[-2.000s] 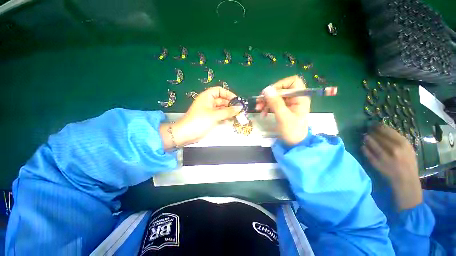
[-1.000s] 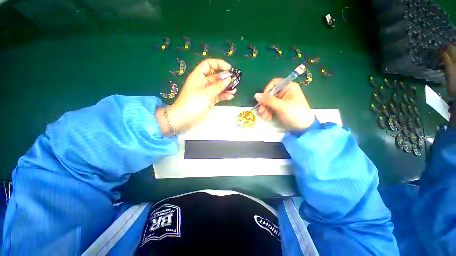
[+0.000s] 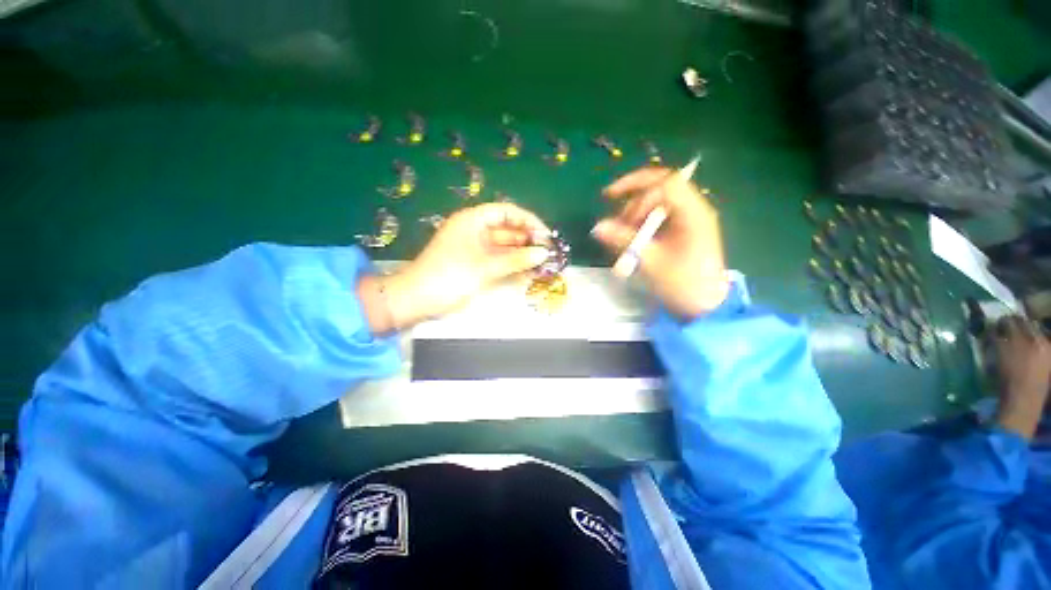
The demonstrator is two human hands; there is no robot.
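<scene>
My left hand point(image 3: 478, 256) pinches a small dark curved piece point(image 3: 556, 252) between thumb and fingertips, just above the mat's far edge. Below it a cluster of small gold parts point(image 3: 546, 296) lies on the white mat point(image 3: 507, 401), which has a wide black strip point(image 3: 519, 358). My right hand point(image 3: 674, 244) holds a slim white pen-like tool point(image 3: 655, 228), one pointed end up and away, the other near the mat. Its forefinger and thumb are spread, and the tool does not touch the piece. Small crescent-shaped assemblies with yellow spots point(image 3: 400, 180) lie in loose rows beyond my hands.
A single small light part point(image 3: 694, 82) lies near the far side. At the right are a second batch of curved parts point(image 3: 867, 272), a tall grey-black tray stack point(image 3: 910, 110) and a white sheet point(image 3: 966, 256). Another person's hand point(image 3: 1020, 367) and blue sleeve show at the right edge.
My left hand has lowered the dark piece to just above the gold cluster. My right hand has lifted off the cluster and turned the tool. The neighbour's hand has moved down the right edge.
</scene>
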